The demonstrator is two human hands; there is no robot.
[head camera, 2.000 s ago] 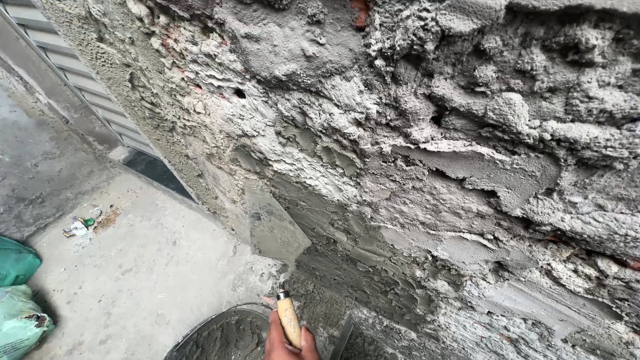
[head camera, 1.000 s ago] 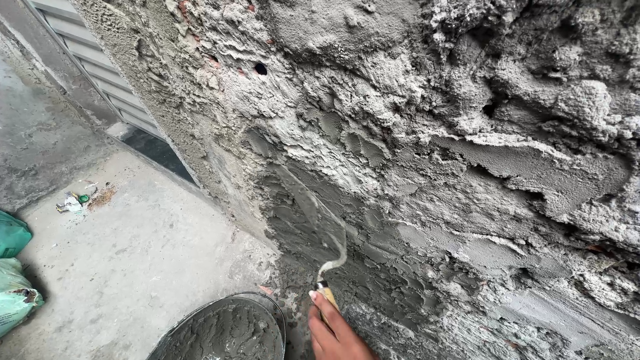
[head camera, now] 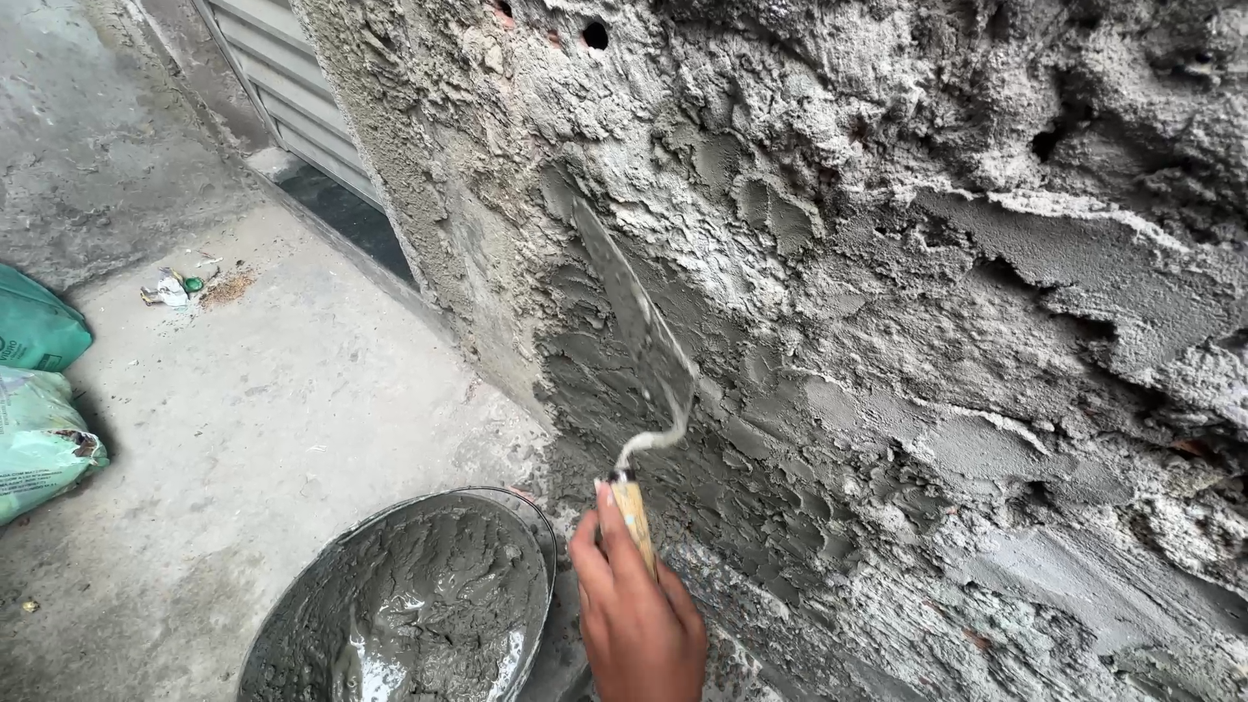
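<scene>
My right hand (head camera: pixel 643 614) grips the wooden handle of a pointed mason's trowel (head camera: pixel 639 322) at the lower middle. The trowel's blade lies along the patch of wet grey mortar (head camera: pixel 780 468) on the rough wall, its tip pointing up and to the left. The curved metal neck stands out between blade and handle. Just left of my hand, a dark bucket (head camera: pixel 317 575) holds wet mortar (head camera: pixel 429 595) with shiny water on its surface. My left hand is out of view.
Concrete floor (head camera: pixel 322 419) runs along the wall's foot. Green plastic bags (head camera: pixel 39 439) stand at the left edge, with small litter (head camera: pixel 171 288) beyond. A ribbed metal shutter or door (head camera: pixel 292 88) is at the upper left. The wall (head camera: pixel 877 322) fills the right side.
Between two seconds and one second ago the trowel blade turned from flat and broad to nearly edge-on. More of the bucket shows now as the view has shifted.
</scene>
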